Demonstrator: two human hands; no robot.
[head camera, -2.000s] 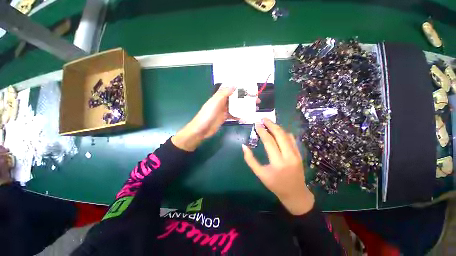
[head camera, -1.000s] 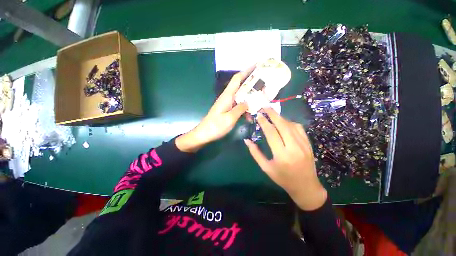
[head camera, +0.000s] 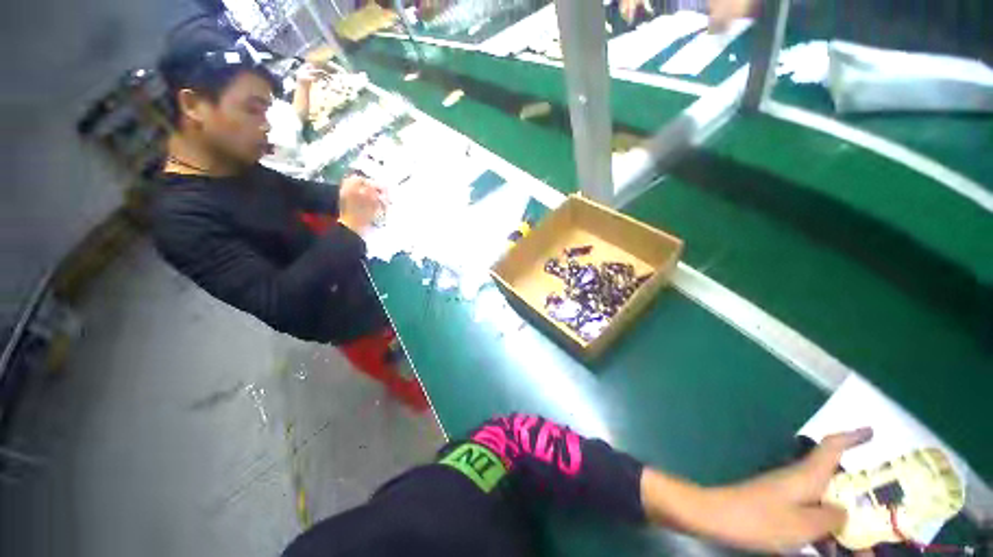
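Observation:
The cream plastic housing (head camera: 912, 490) is at the lower right, open side up, with a small dark square part and a thin red wire in it. My left hand (head camera: 800, 506) reaches in from the left, its thumb and fingers at the housing's left side, holding it. A white pad (head camera: 855, 419) lies partly under the housing and hand. My right hand is not in view.
An open cardboard box (head camera: 653, 245) with a small pile of dark parts (head camera: 593, 292) stands on the green bench (head camera: 681, 397). A person (head camera: 256, 218) in black sits at the left beside whitish sheets or film. A metal post (head camera: 586, 98) rises behind the box.
The view has swung left, so the neighbouring person shows and the large heap is out of view. My right hand has left the picture. The housing and my left hand now appear at the lower right.

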